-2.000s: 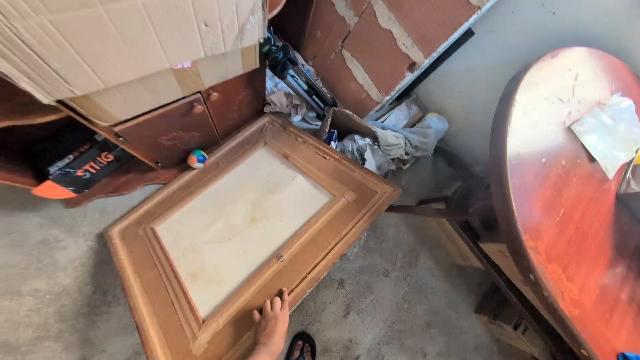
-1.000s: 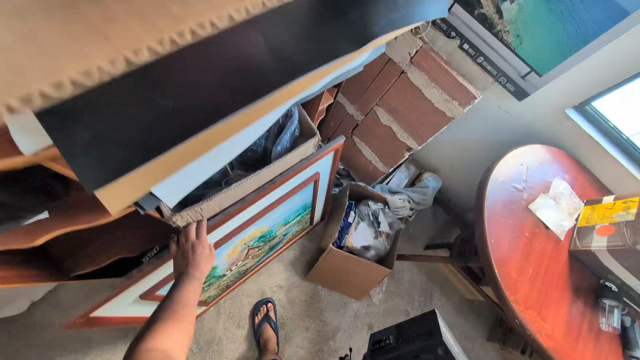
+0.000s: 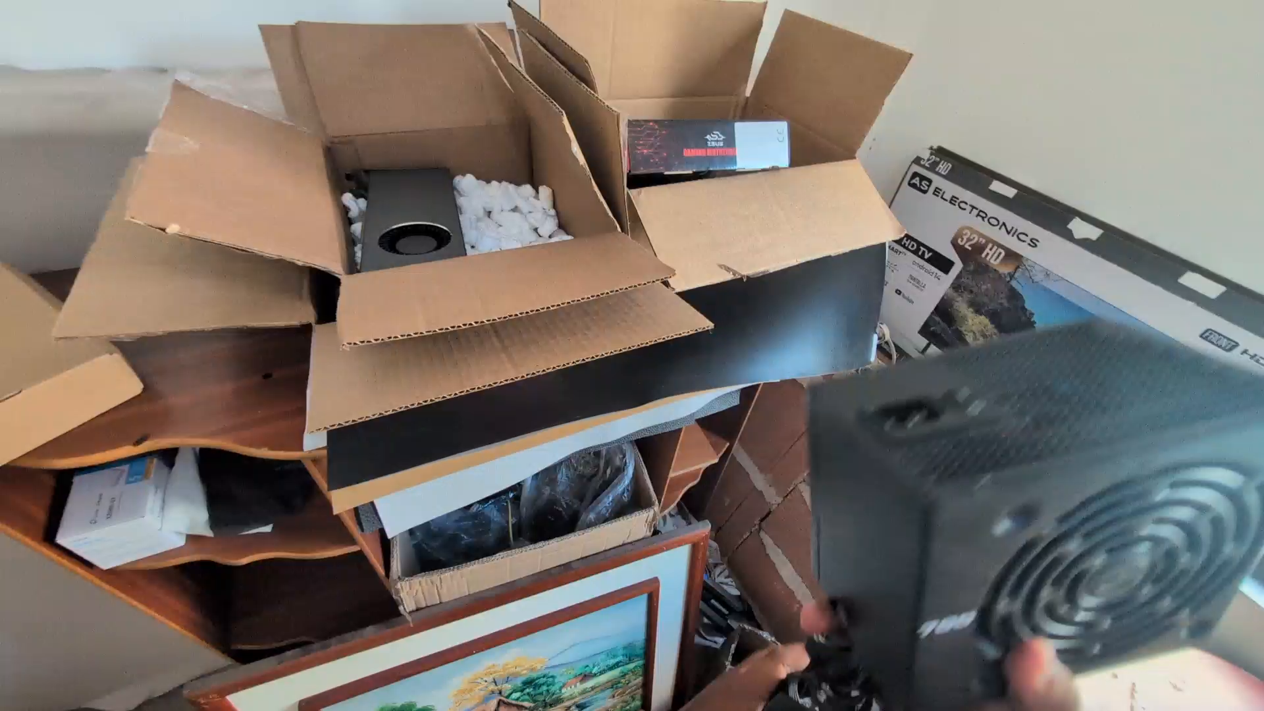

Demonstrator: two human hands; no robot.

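Note:
A black computer power supply unit (image 3: pixel 1027 504) with a round fan grille fills the lower right, close to the camera and blurred. My right hand (image 3: pixel 1042 676) holds it from below, a fingertip showing against the fan side. My left hand (image 3: pixel 765 671) grips the bundle of black cables (image 3: pixel 825 662) at the unit's lower left corner. Ahead stands an open cardboard box (image 3: pixel 425 99) with white packing foam (image 3: pixel 504 212) and a black device (image 3: pixel 410 217) with a round vent. Beside it, a second open cardboard box (image 3: pixel 770 222) contains a black, red and white product box (image 3: pixel 706 145).
A wooden shelf unit (image 3: pixel 197 395) stands under the boxes, with a small white box (image 3: pixel 118 509) inside. A framed landscape painting (image 3: pixel 681 612) leans below a carton of plastic-wrapped items (image 3: pixel 523 568). A television box (image 3: pixel 1066 247) leans against the wall at right; bricks (image 3: pixel 770 523) stand beneath.
The view has swung up to the boxes. A hand was on the frame's edge, then by the carton over the painting; now both hands are on the power supply and its cables.

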